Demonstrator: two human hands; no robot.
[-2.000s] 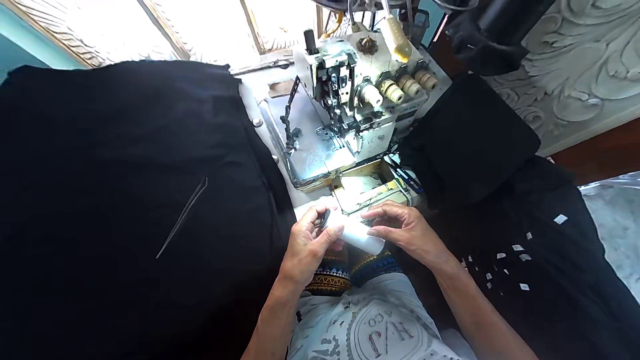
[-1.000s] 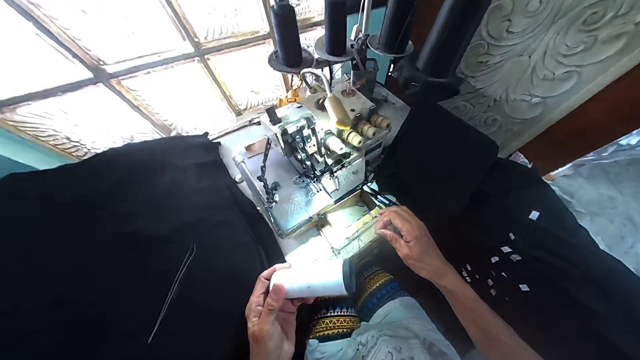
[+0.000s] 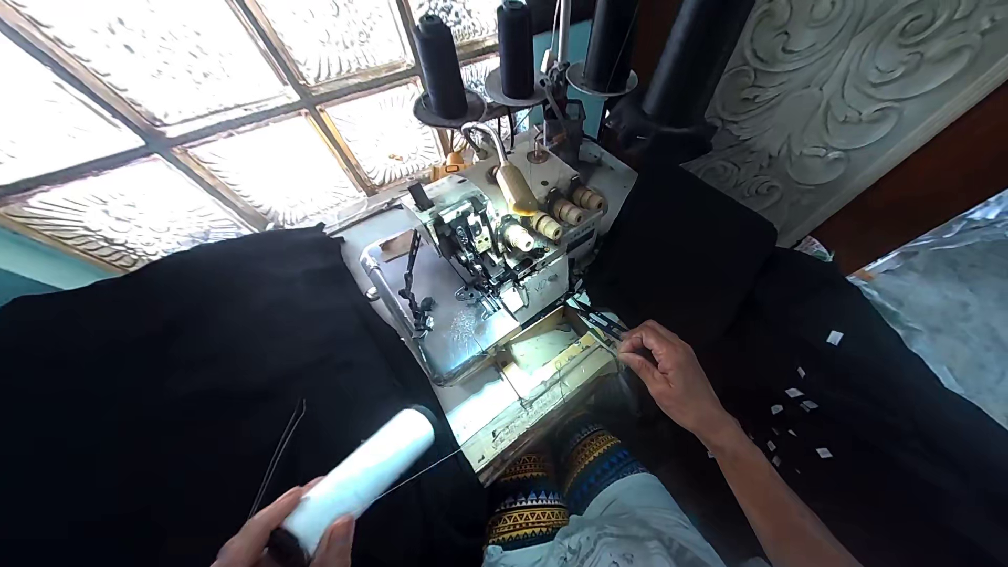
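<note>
My left hand (image 3: 295, 535) grips a white cylindrical spool (image 3: 362, 476) at its lower end, over black fabric (image 3: 189, 346). A thin thread runs from the spool up toward the right. At the right edge of the sewing table, my right hand (image 3: 669, 378) has thumb and index finger pinched together; the thread seems to lead toward it, but its end at the fingertips is too fine to make out. Just beyond those fingertips lie dark-handled snips or tweezers (image 3: 598, 319). An overlock sewing machine (image 3: 504, 244) stands ahead, its lamp lighting the needle area.
Black thread cones (image 3: 516, 51) stand behind the machine. An open wooden compartment (image 3: 543, 346) is at the table's front edge. Black cloth (image 3: 685, 244) is piled on the right, with small white scraps (image 3: 835, 338) on more black fabric. A patterned glass window (image 3: 197, 118) is at the back left.
My left hand has moved left with the spool, away from my right hand. Two seconds ago both hands were close together in front of the machine. The view has shifted, showing more of the window.
</note>
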